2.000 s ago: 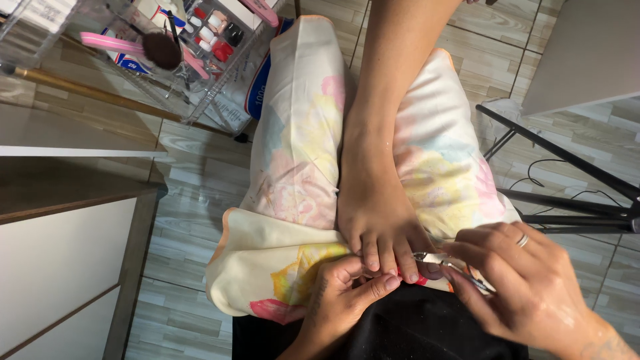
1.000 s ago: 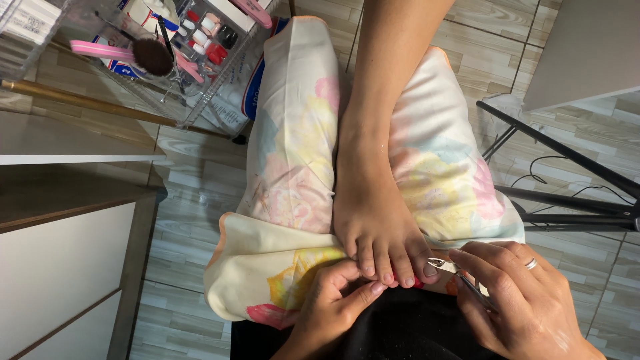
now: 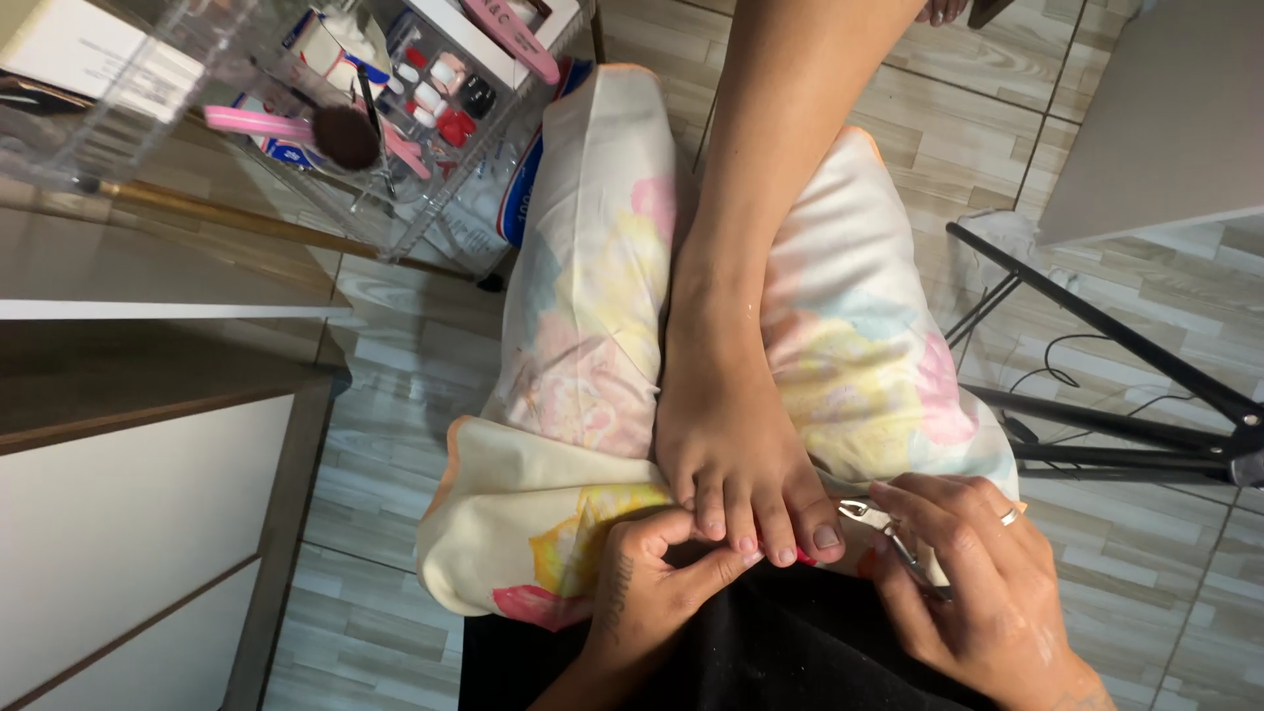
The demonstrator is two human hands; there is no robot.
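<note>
Another person's bare foot [image 3: 736, 425] rests on a floral cloth [image 3: 839, 365] spread over my lap, toes pointing toward me. My left hand [image 3: 657, 573] holds the smaller toes, thumb and index finger at their tips. A pair of metal cuticle nippers [image 3: 894, 538] is held in my right hand [image 3: 973, 573], which wears a ring. The nippers' jaws are slightly apart, just right of the big toe [image 3: 818, 523] and not touching it. Something red shows under the toes; most of it is hidden.
At the upper left, a clear plastic organizer [image 3: 395, 232] holds a makeup brush [image 3: 341, 136], a pink nail file [image 3: 513, 39] and colored false nails [image 3: 434, 94]. A white-fronted cabinet [image 3: 138, 533] stands left. Black stand legs [image 3: 1116, 326] and a thin cable are at right.
The nippers were at the big toe two seconds ago; they now sit a little to its right. My left hand stays at the toes.
</note>
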